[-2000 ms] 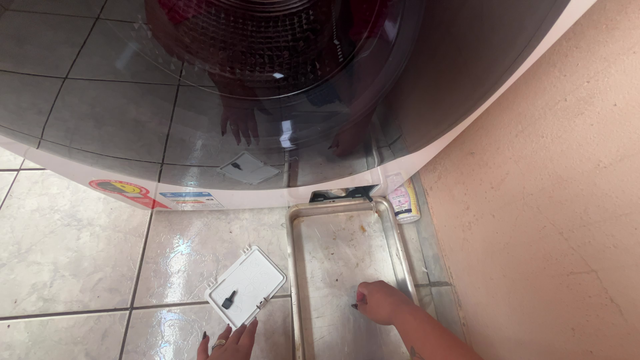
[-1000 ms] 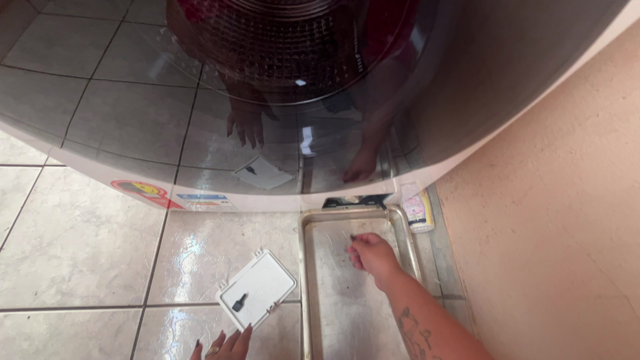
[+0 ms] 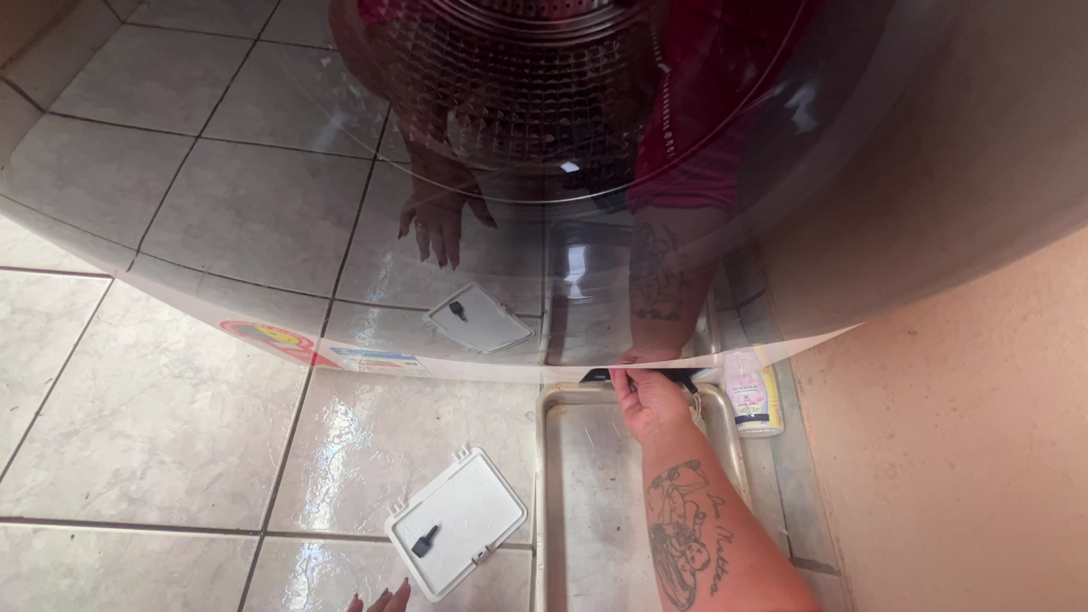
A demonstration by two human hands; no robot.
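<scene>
My right hand reaches over a shallow metal tray to the dark opening low on the front of a washing machine. Its fingertips are pinched together at the opening; whether something small is between them cannot be told. Only the fingertips of my left hand show at the bottom edge, above the floor tiles, near a white plastic cover. A small black plastic plug or key-like piece lies on that cover. The tray stands on the floor under the opening.
The machine's dark, glossy door overhangs the work area and mirrors both hands. A plastic bottle stands right of the tray, beside the peach wall. Wet-looking floor tiles lie to the left.
My right hand has moved from above the tray up to the machine's opening. My left hand stays near the white cover, with less of it in view.
</scene>
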